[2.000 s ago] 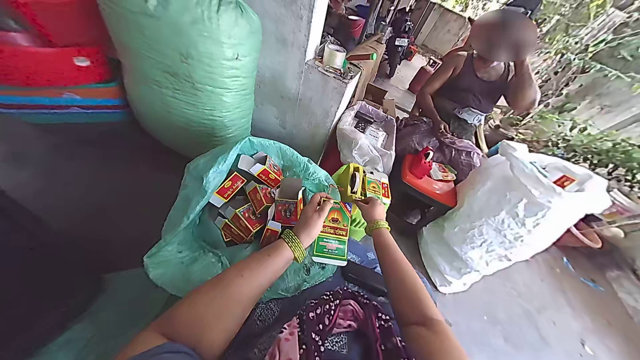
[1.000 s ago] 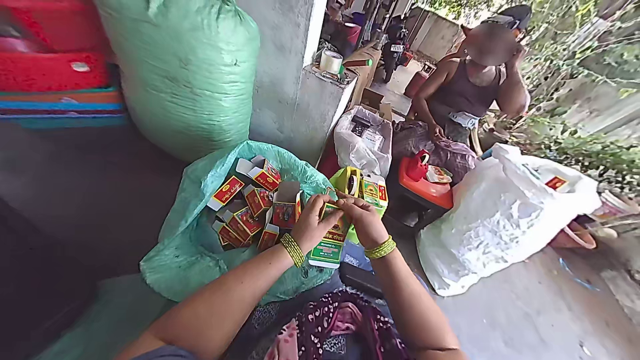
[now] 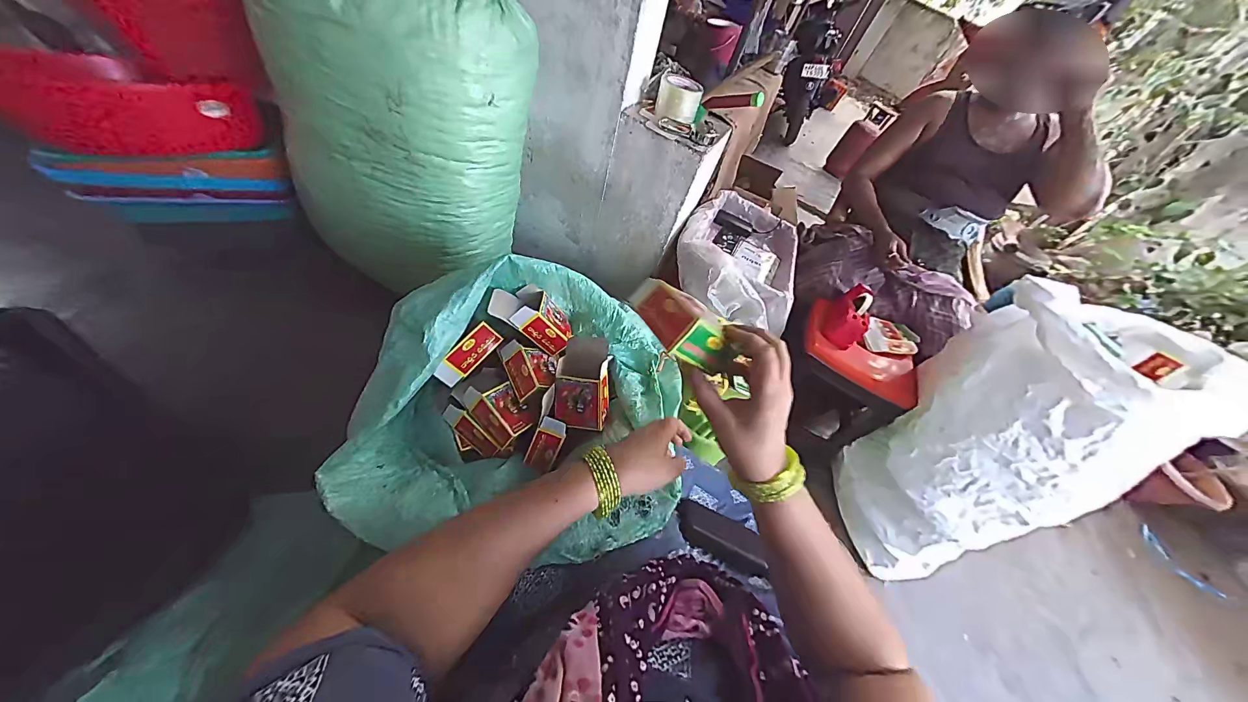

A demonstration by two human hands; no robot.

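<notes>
A small printed cardboard box (image 3: 682, 327), red, green and yellow, is held up in the fingers of my right hand (image 3: 756, 395), above the right rim of an open green plastic sack (image 3: 380, 468). Several small red-and-yellow cardboard boxes (image 3: 583, 390) lie in that sack, some with raised flaps. My left hand (image 3: 651, 456) is over the sack's right edge, below the held box; its fingers are bent, and whether they grip anything is unclear. Something yellow-green (image 3: 704, 429) shows partly hidden behind my right hand.
A full green sack (image 3: 409, 127) stands against the pillar, beside stacked plastic tubs (image 3: 166, 185). A white sack (image 3: 1004, 439) lies to the right. Beyond are a red-orange stool (image 3: 858, 361), a lined container (image 3: 741, 278), and a seated person (image 3: 994, 156). Tape (image 3: 678, 97) rests on the ledge.
My hands were together at a green-and-yellow carton over my lap; now they are apart. My right hand is raised with a box, and that flat green carton no longer shows between my hands.
</notes>
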